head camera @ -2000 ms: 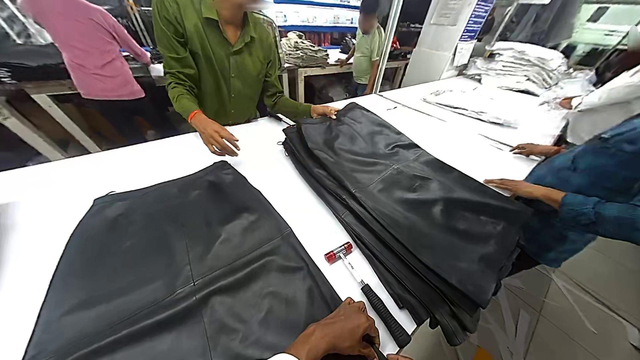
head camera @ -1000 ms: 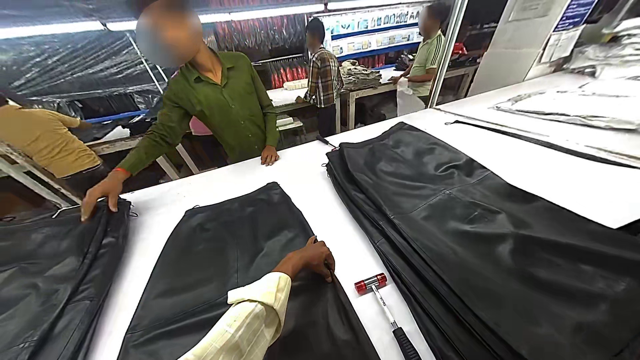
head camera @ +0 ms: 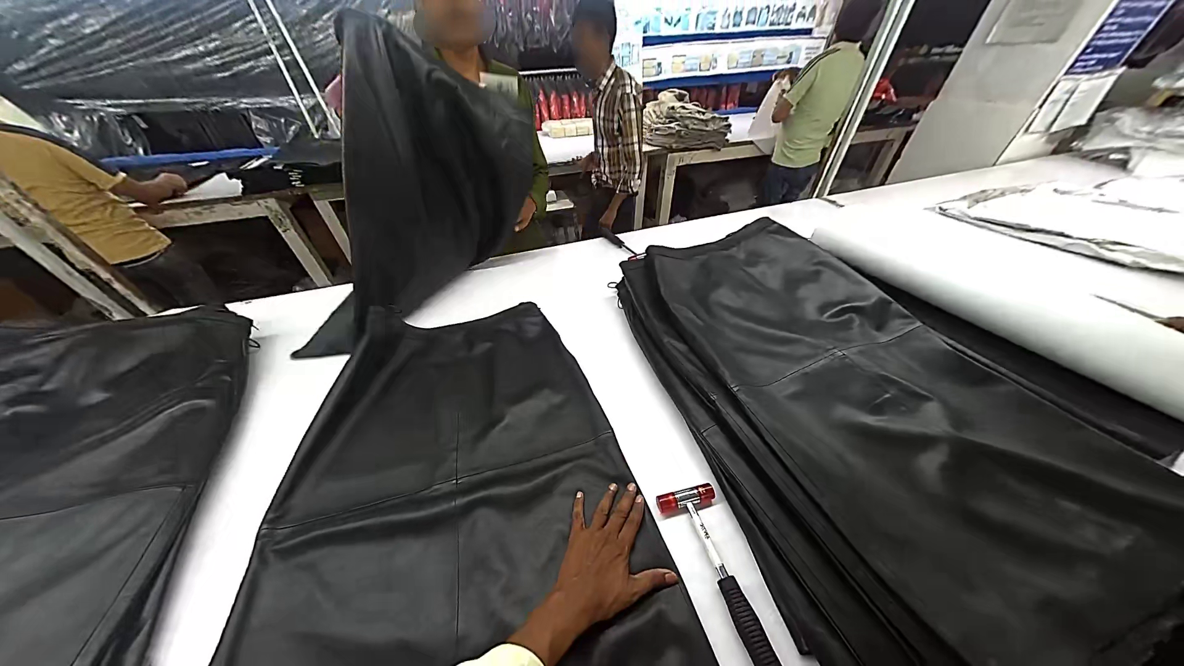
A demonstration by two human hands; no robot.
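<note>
My left hand (head camera: 603,560) lies palm down, fingers spread, on the right part of a black leather skirt-shaped garment (head camera: 416,499) in the middle of the white table. Just right of the hand rests a soft-faced hammer (head camera: 717,564) with red faces and a black ribbed grip. Farther right is a stack of black leather garments (head camera: 832,388). Another black leather piece (head camera: 416,157) hangs raised at the far edge, before a person in green, its lower corner near the middle garment's waist. My right hand is out of view.
More black leather garments (head camera: 92,444) lie at the left. White sheet material (head camera: 1008,314) lies over dark material at the right. A tool with a dark handle (head camera: 618,242) lies by the far table edge. Several people are at the tables behind.
My left hand has moved down the middle garment and now lies flat with fingers spread. A black leather piece has come up in front of the person in green.
</note>
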